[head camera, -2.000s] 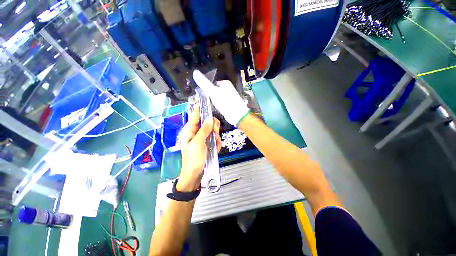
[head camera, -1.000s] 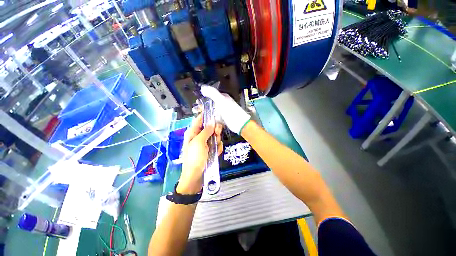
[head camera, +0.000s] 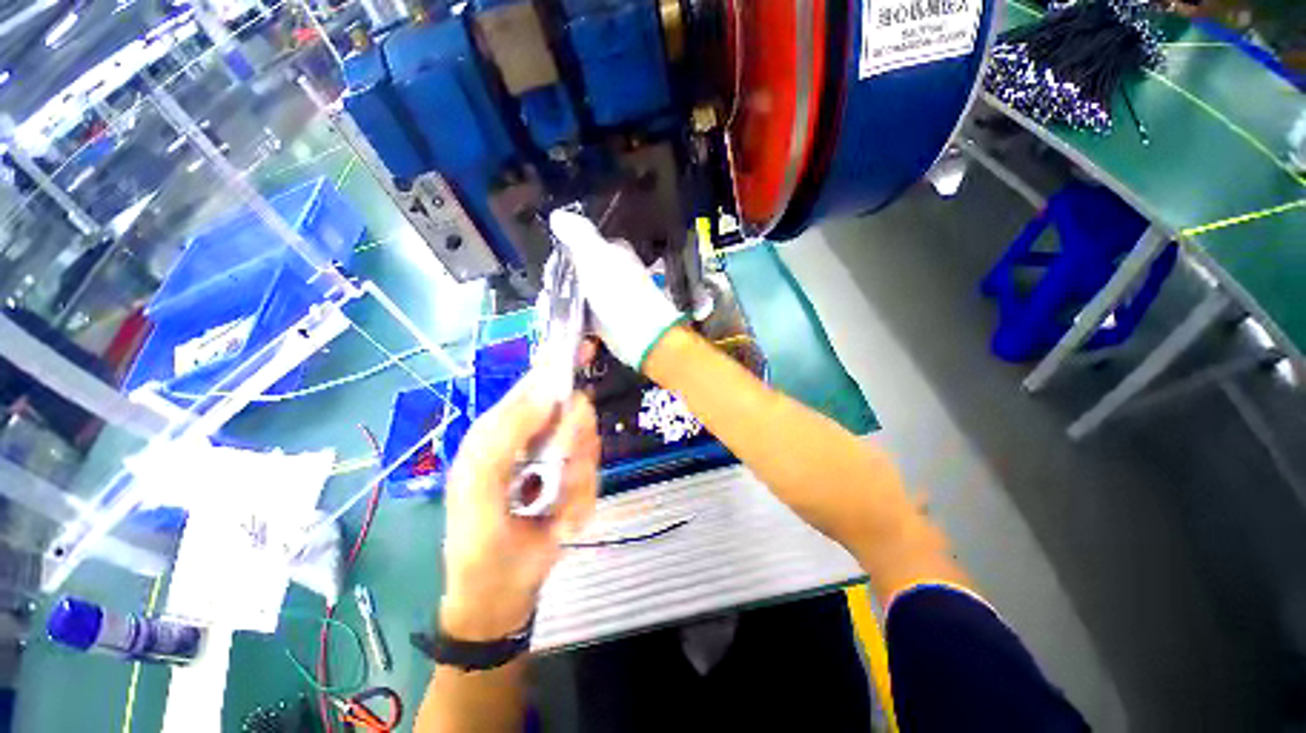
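My bare left hand (head camera: 513, 494) is closed around the handle of the silver wrench (head camera: 554, 351), with the holed end showing at the palm. My right hand (head camera: 616, 287), in a white glove with a green cuff edge, is at the wrench's upper end by the dark die area of the blue press (head camera: 616, 72). Its fingertips touch or lie beside the wrench head; the jaw is hidden. A heap of small silvery terminals (head camera: 669, 413) lies on the dark press plate. A black wire (head camera: 630, 539) lies on the ribbed tray (head camera: 716, 559).
Blue parts bins (head camera: 416, 430) stand left of the press. Paper sheets (head camera: 251, 530), a spray can (head camera: 122, 630) and orange-handled scissors (head camera: 373, 707) lie at left. A black wire bundle (head camera: 1074, 65) lies on another bench at upper right, with a blue stool (head camera: 1074, 272) below.
My left hand has moved down and left along the wrench to its holed end, which has swung left and towards the press. My gloved right hand stays near the die.
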